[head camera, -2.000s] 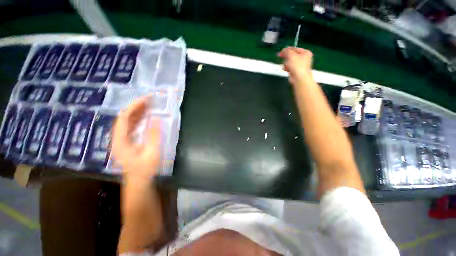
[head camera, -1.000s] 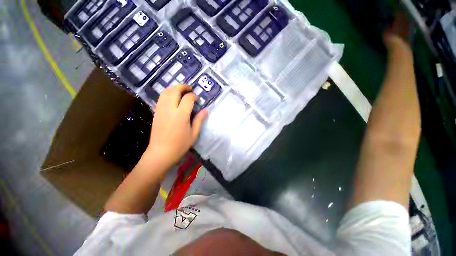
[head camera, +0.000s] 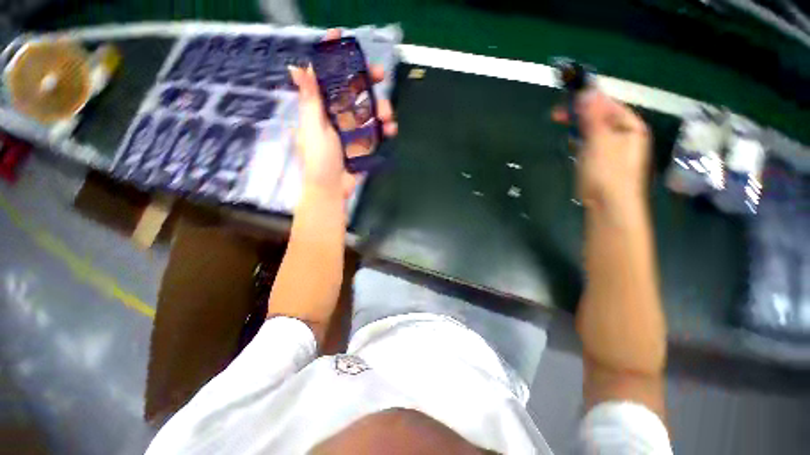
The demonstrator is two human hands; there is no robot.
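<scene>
My left hand (head camera: pixel 321 133) holds a dark front housing (head camera: pixel 352 102) upright over the right part of the housing tray; the fingers show around its edges and through its openings. My right hand (head camera: pixel 613 147) is raised over the right side of the bench, blurred, with its fingers curled around a small dark object (head camera: pixel 573 75). I cannot tell what that object is. The housing tray (head camera: pixel 275 182) lies at the left with rows of dark housings in its pockets.
Loose boards (head camera: pixel 702 160) stand near the board tray (head camera: pixel 786 258) at the right. White scraps (head camera: pixel 513 190) lie on the green mat (head camera: pixel 444 213). A white rail (head camera: pixel 484 65) borders the green belt (head camera: pixel 506 27). A round yellowish object (head camera: pixel 49 80) is at far left. A brown box (head camera: pixel 200 311) is below.
My left hand has lifted from the tray and now holds a dark housing. My right hand has come back from over the belt to above the bench. The view has swung back to the right.
</scene>
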